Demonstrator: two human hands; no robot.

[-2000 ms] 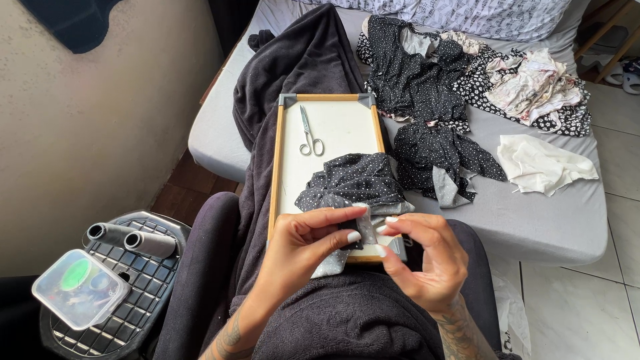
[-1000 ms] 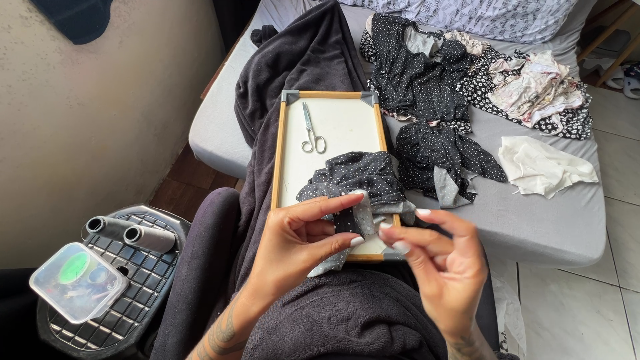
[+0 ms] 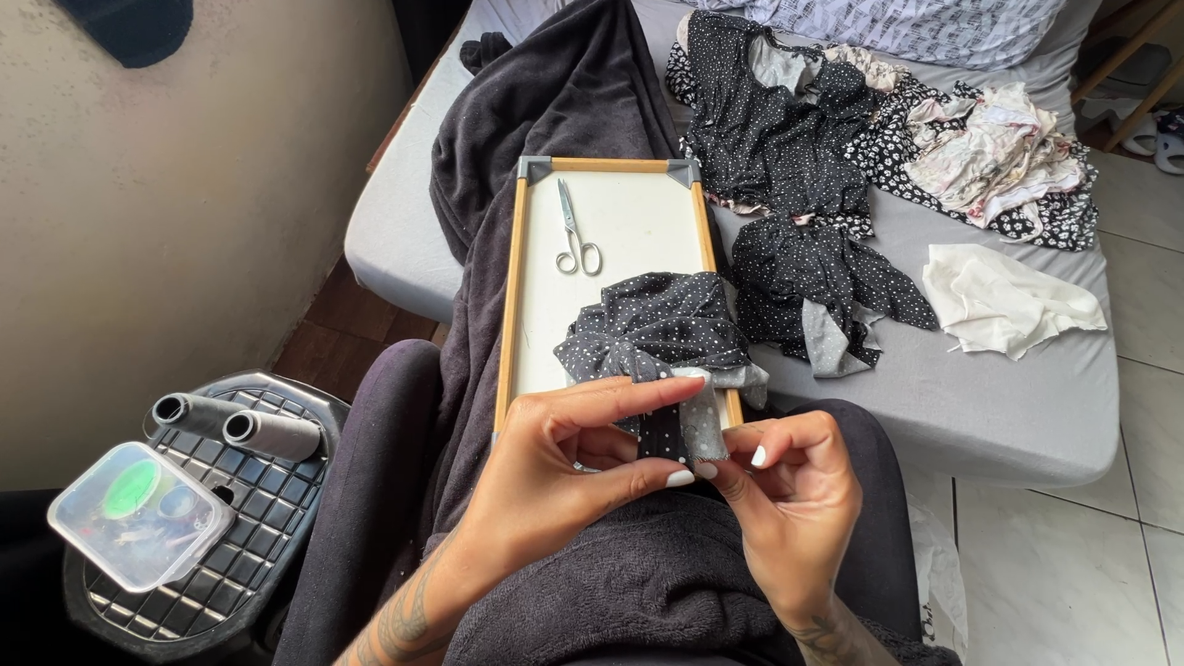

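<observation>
A black polka-dot fabric piece (image 3: 661, 319) is bunched on the lower part of a wood-framed white tray (image 3: 615, 231) on my lap. My left hand (image 3: 578, 453) holds a narrow strip of this fabric, fingers above and thumb at its lower edge. My right hand (image 3: 782, 490) pinches the strip's lower right corner, its thumb close to my left thumb. The strip shows its dark dotted side and its grey underside. Whether a needle or thread is between the fingers cannot be told. Metal scissors (image 3: 575, 236) lie on the tray beyond the fabric.
Dotted black garments (image 3: 777, 139), a floral cloth heap (image 3: 999, 157) and a white cloth (image 3: 1008, 296) lie on the grey-sheeted bed (image 3: 971, 407). At left, a black stool (image 3: 231, 555) holds two thread spools (image 3: 273, 435) and a lidded plastic box (image 3: 139, 518). A dark blanket (image 3: 546, 120) drapes beside the tray.
My right hand, held apart from the strip a second ago, has come in to the strip's lower corner. My left hand keeps its hold on the fabric.
</observation>
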